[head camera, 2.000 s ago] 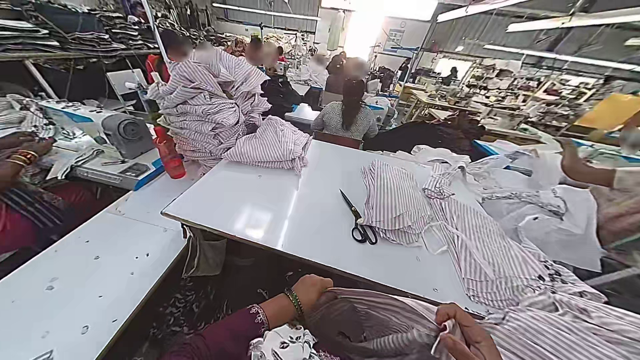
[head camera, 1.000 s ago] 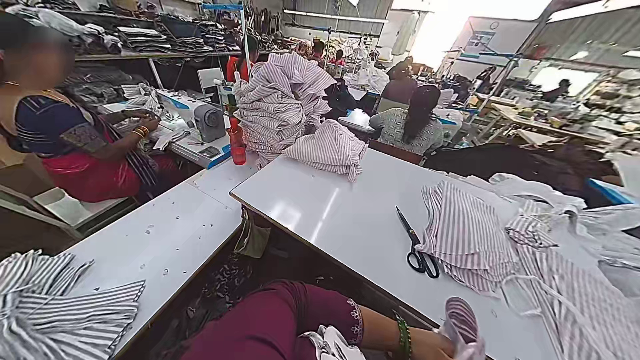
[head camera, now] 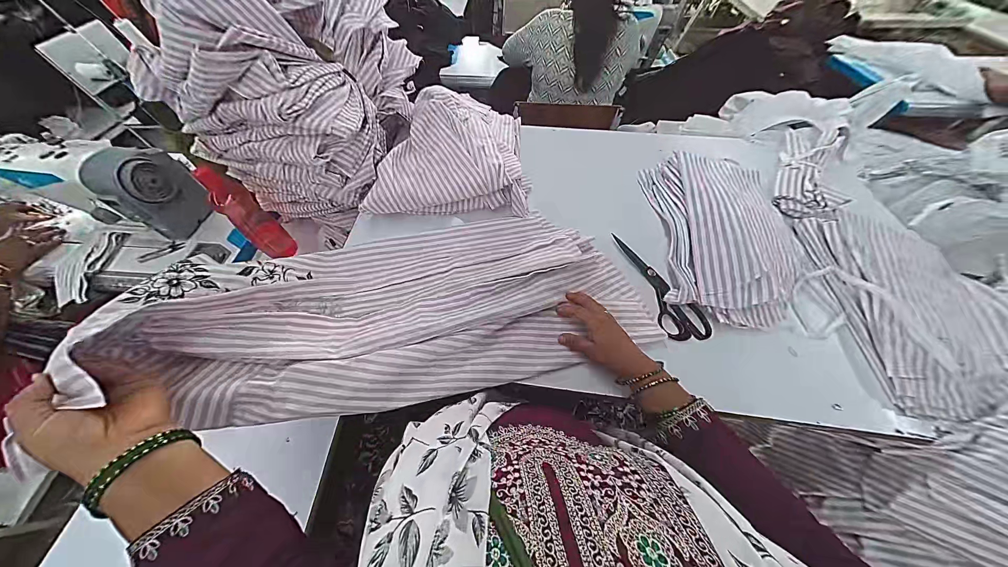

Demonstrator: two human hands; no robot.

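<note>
A striped fabric garment piece (head camera: pixel 378 315) with a black floral print at its far left part lies stretched across the white table (head camera: pixel 756 370). My left hand (head camera: pixel 98 417) grips its left end, fingers closed around the raised white edge. At the other end my right hand (head camera: pixel 598 335) rests flat on the cloth, fingers spread. Just right of that hand lie black-handled scissors (head camera: pixel 661 291), blades pointing up and left. Beside them is a stack of striped cut pieces (head camera: pixel 728 236).
A large heap of striped cloth (head camera: pixel 291 118) and a folded bundle (head camera: pixel 453 157) stand behind. At left are a sewing machine (head camera: pixel 134 185), a red bottle (head camera: pixel 248 213) and a co-worker's hands (head camera: pixel 24 236). More striped fabric (head camera: pixel 921 331) lies right; a seated person (head camera: pixel 579 55) is ahead.
The striped piece now lies spread over the table, between both my hands. My left hand, out of sight one second ago, now grips its left end. The view has tilted down.
</note>
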